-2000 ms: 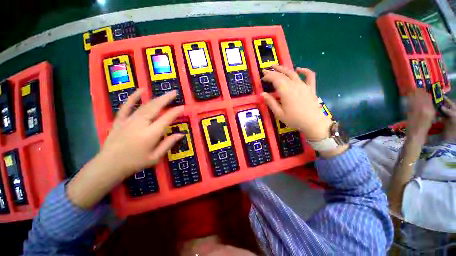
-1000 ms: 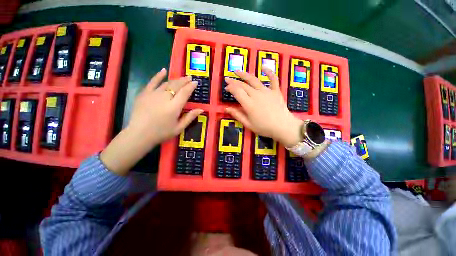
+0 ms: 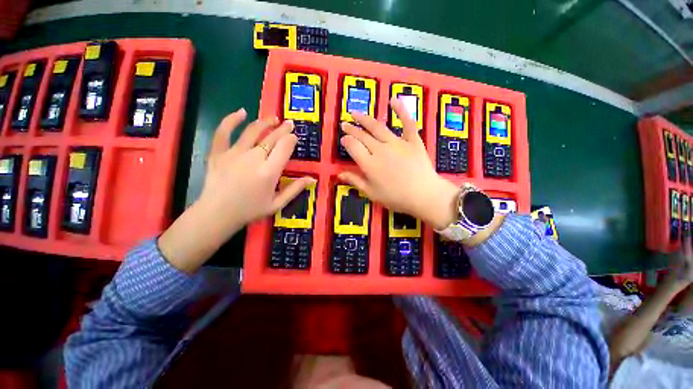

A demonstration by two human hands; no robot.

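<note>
A red tray (image 3: 395,286) in front of me holds two rows of black phones with yellow surrounds. The back-row screens are lit; the two at the left, with a phone (image 3: 304,99) in the corner, show blue. The front-left phone (image 3: 292,245) has a dark screen. My left hand (image 3: 247,169) is over the tray's left edge, a fingertip at the keypad of the back-left phone. My right hand (image 3: 399,163) spreads over the second and third columns, fingertips at the second back-row phone (image 3: 357,95). Both hands hold nothing. My right hand and wrist partly hide front-row phones.
A second red tray (image 3: 137,194) at the left holds phones back side up and one empty pocket. A loose phone (image 3: 291,36) lies behind the main tray, another (image 3: 544,220) at its right. Another red tray (image 3: 652,182) and a person's arm (image 3: 646,319) are at the far right.
My view has swung, so the trays appear further right than at first. My hands have moved to the tray's left part. The two back-left screens have changed from multicoloured to blue.
</note>
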